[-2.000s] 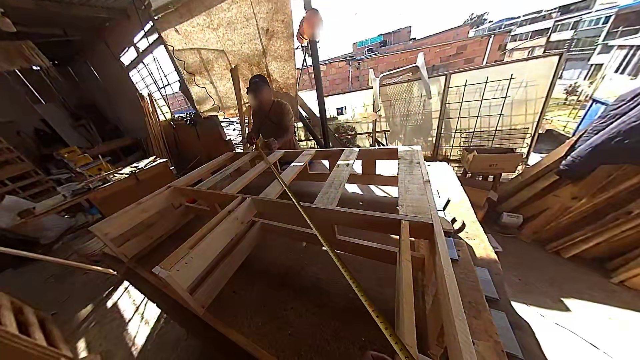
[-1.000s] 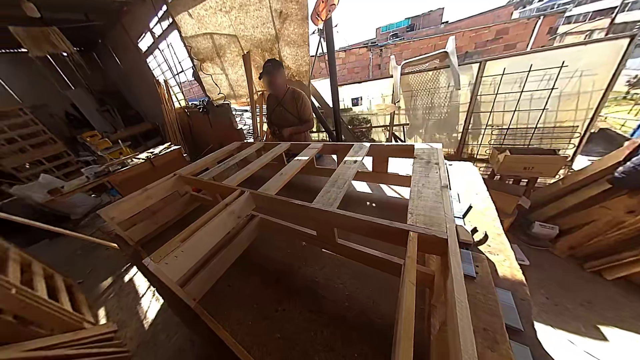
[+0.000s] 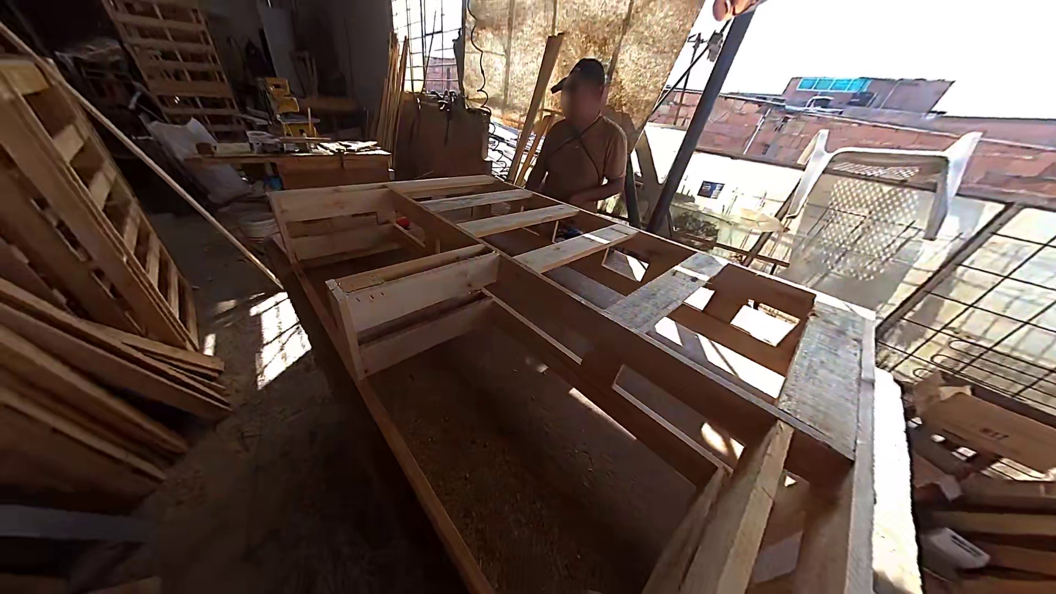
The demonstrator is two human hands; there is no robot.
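Observation:
Neither my left hand nor my right hand shows in the head view. A large wooden frame [image 3: 536,279] of planks and crosswise slats fills the middle, with open compartments. A wide, weathered board [image 3: 829,371] lies across its right end, and a greyish slat [image 3: 670,289] crosses beside it. In the near left part stands a boxed section of pale planks [image 3: 417,297]. A person [image 3: 582,144] in a dark cap stands at the far side of the frame, the lower arms partly hidden behind it.
Pallets [image 3: 99,181] and stacked planks [image 3: 91,371] stand at the left, with a long thin pole [image 3: 177,186] slanting past them. A cluttered workbench [image 3: 330,169] is behind. A white plastic chair [image 3: 883,206], a dark post [image 3: 701,115] and a cardboard box [image 3: 990,425] are at the right.
The yellow tape measure stretched over the frame two seconds ago is gone from view. The person across, bent over the frame then, now stands upright. The view has swung left.

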